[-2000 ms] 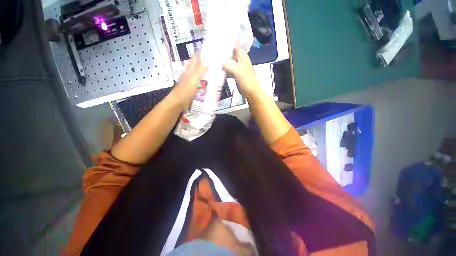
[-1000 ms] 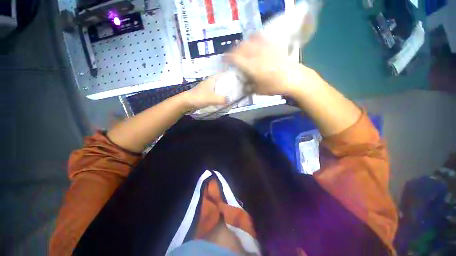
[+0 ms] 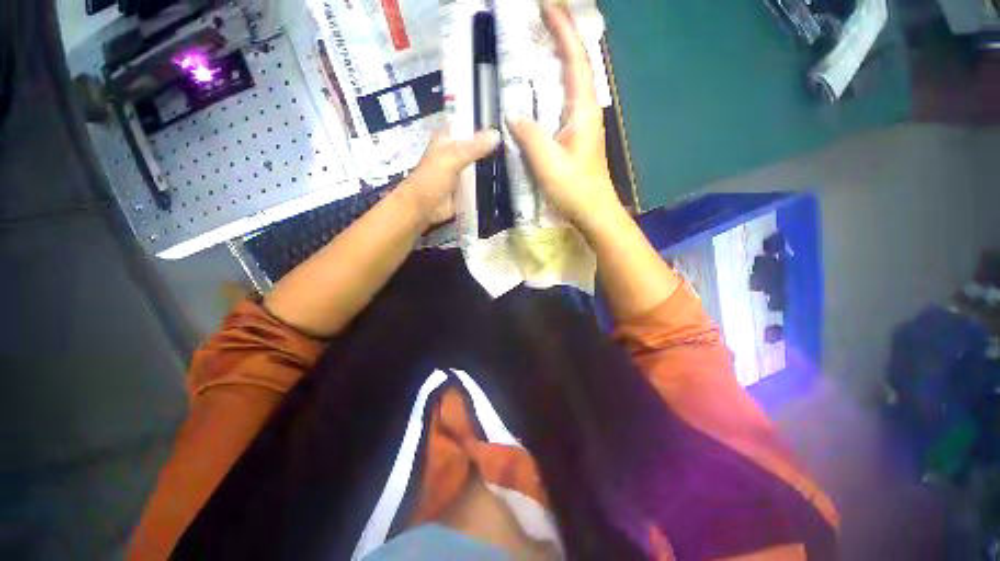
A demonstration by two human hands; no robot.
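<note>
A sheet of printed wrapping paper (image 3: 534, 247) with yellowish stains lies opened out between my hands at the table's front edge. One or more long dark strips, which look like faceplates (image 3: 495, 197), lie lengthwise on it. My left hand (image 3: 444, 175) holds the left side, its thumb on the dark strip. My right hand (image 3: 570, 164) is at the paper's right side, fingers stretched along it and thumb towards the strip. Another dark faceplate (image 3: 417, 101) lies on the newspaper (image 3: 362, 49) to the left.
The perforated plate (image 3: 241, 142) is at the left, with a violet-pink glow over a dark faceplate (image 3: 223, 77). A keyboard (image 3: 318, 228) is below it. The green surface (image 3: 713, 121) at the right bears a paper roll (image 3: 850, 55). A blue crate (image 3: 804, 285) stands below it.
The white paper bundle, closed and moving in my hands before, is now opened, showing the dark strip inside. My right hand has come back from across the bundle to its right side.
</note>
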